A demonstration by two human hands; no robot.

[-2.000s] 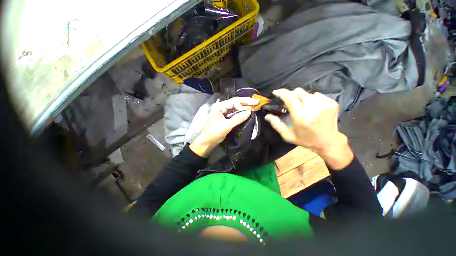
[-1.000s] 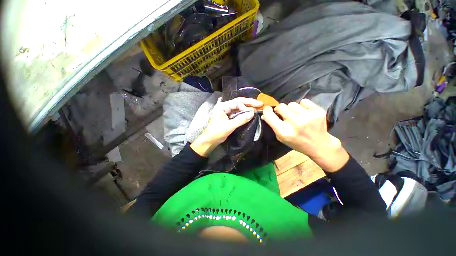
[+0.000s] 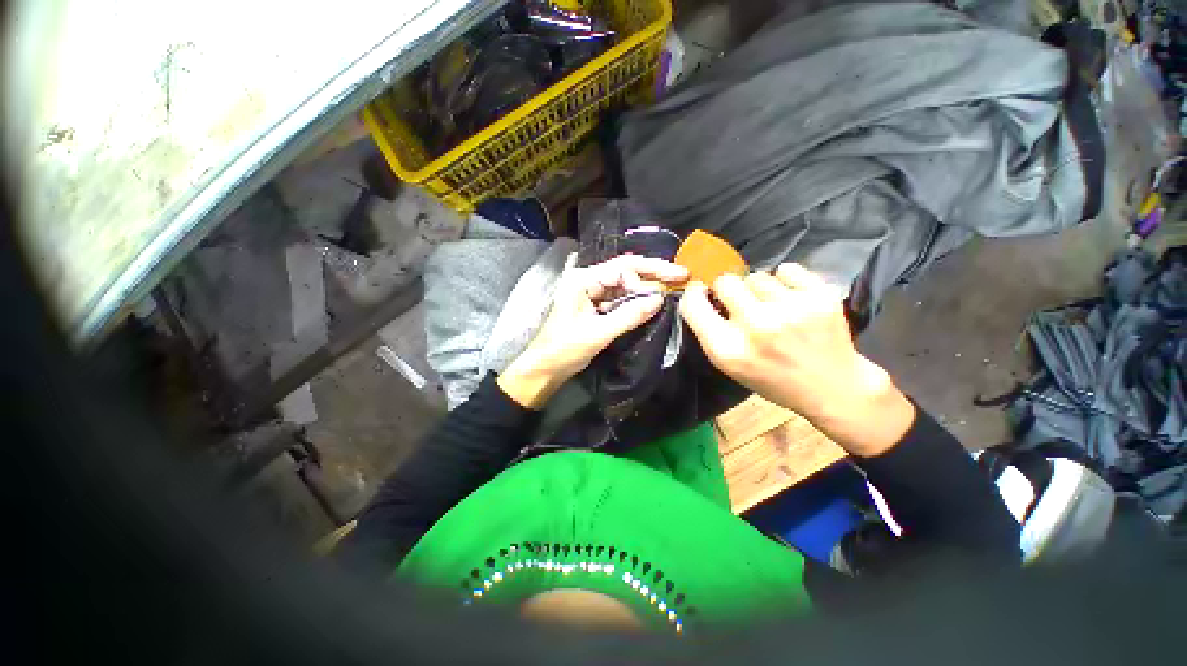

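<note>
A bright orange patch [image 3: 711,259] stands up between my hands over a dark work piece [image 3: 638,371] in my lap. My left hand [image 3: 592,312] pinches the patch's lower left edge together with the dark cloth. My right hand [image 3: 781,341] has its thumb and fingertips closed at the patch's lower right edge. The fingers hide the patch's lower part, and I cannot tell whether a tool is in the right hand.
A whitish worktable [image 3: 247,98] is at upper left. A yellow crate [image 3: 534,137] with dark shiny items stands beyond my lap. Grey garments [image 3: 859,130] lie ahead and right, with a dark grey heap [image 3: 1119,377] at far right. Wooden planks [image 3: 775,455] are near my knees.
My right hand has come down and left to the patch, from apart with curled fingers to pinching at its edge. More of the orange patch now shows above the fingers.
</note>
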